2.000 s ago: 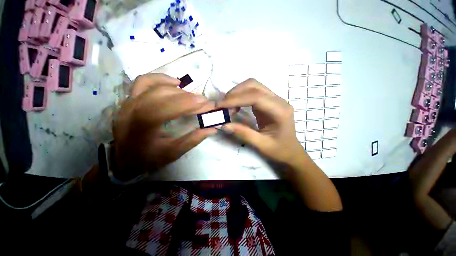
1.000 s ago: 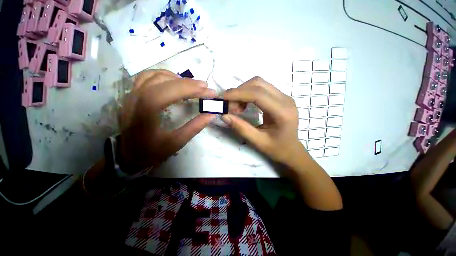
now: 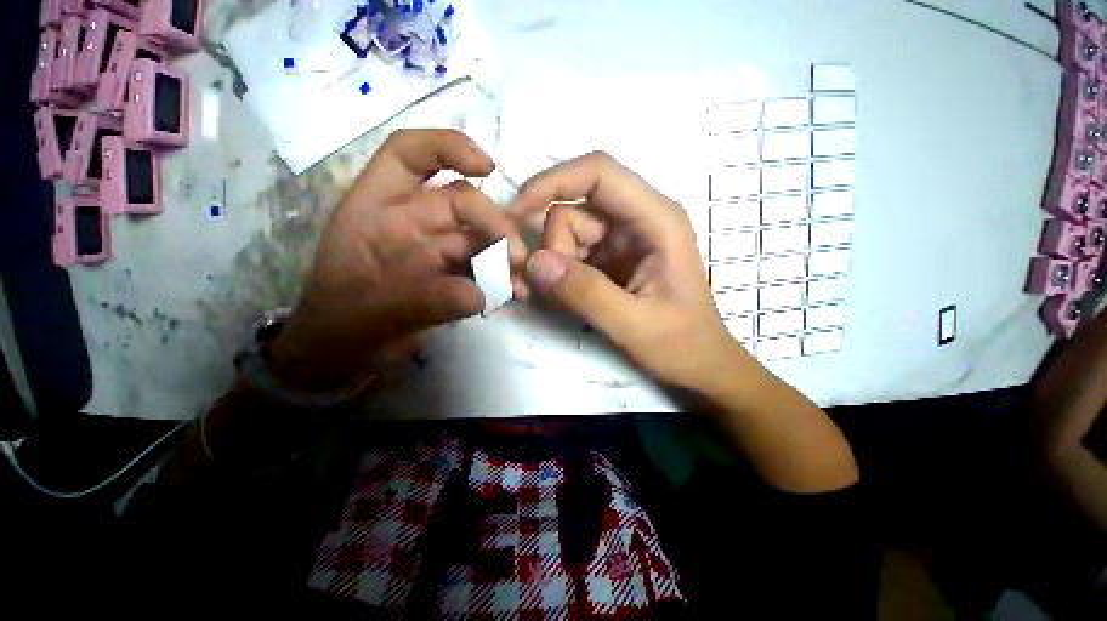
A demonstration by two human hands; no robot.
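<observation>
My left hand (image 3: 395, 249) pinches a small white rectangular piece (image 3: 492, 277), tilted, between thumb and fingers above the bench. No black border shows on it at this angle. A bit of something pale (image 3: 455, 178) shows between the fingers of my left hand. My right hand (image 3: 637, 267) is close on the right, its fingers curled and its thumb tip near the piece's right edge. Whether it grips anything is hidden. Rows of thin black-outlined windows (image 3: 783, 224) lie on the white bench top (image 3: 607, 61), right of my hands.
Pink units with dark screens (image 3: 158, 103) lie at the left. Blue film scraps (image 3: 407, 34) are piled on white paper (image 3: 291, 121) at the far side. A lone outlined window (image 3: 947, 325) lies at right, beside more pink units (image 3: 1074, 194). Another person's arm (image 3: 1074, 388) is at the right edge.
The black-bordered window held flat between both hands no longer shows that way; a tilted white piece is in my left fingers. My right fingers have curled in. The view has shifted slightly.
</observation>
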